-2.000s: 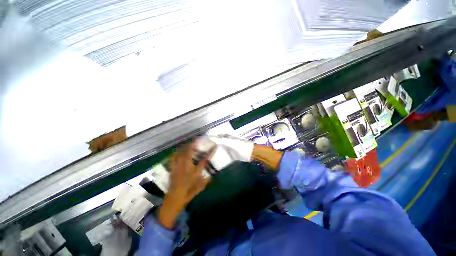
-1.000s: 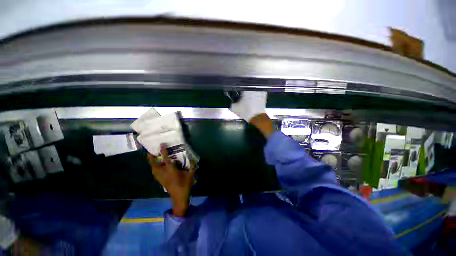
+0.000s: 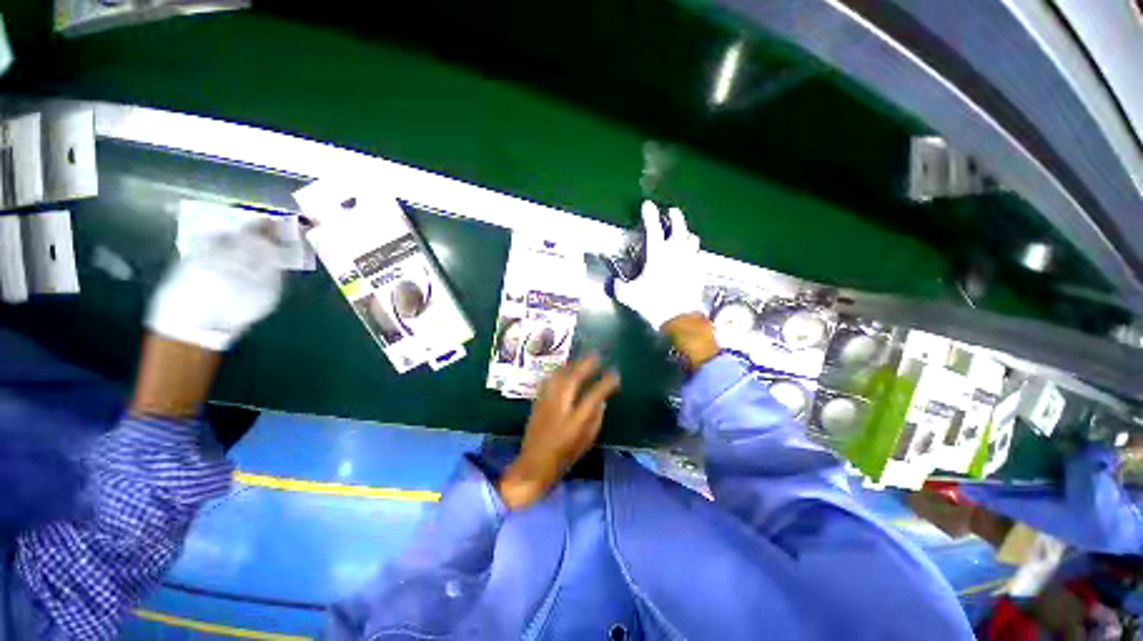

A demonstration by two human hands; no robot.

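Observation:
My right hand [image 3: 661, 278], in a white glove, is over the pale rail and grips a small dark item in a clear tray [image 3: 627, 257]. My left hand [image 3: 564, 420] is bare, with fingers apart and nothing in it, just below a retail box [image 3: 537, 313]. That box lies picture side up on the green bench, its upper end by the rail. A second retail box [image 3: 391, 282] lies tilted to its left, with its hang-tab end towards me.
Another person's white-gloved hand [image 3: 219, 288] is over a white carton [image 3: 188, 235] at left. Clear trays [image 3: 802, 328] with round items lie right of my right hand. Boxes with green sides [image 3: 884, 420] stand farther right. The green belt [image 3: 501, 113] runs beyond the rail [image 3: 313, 157].
My left hand has let go of the boxes it held, and two now lie on the bench. My right hand now grips a dark item. Another person's gloved hand has come in at left.

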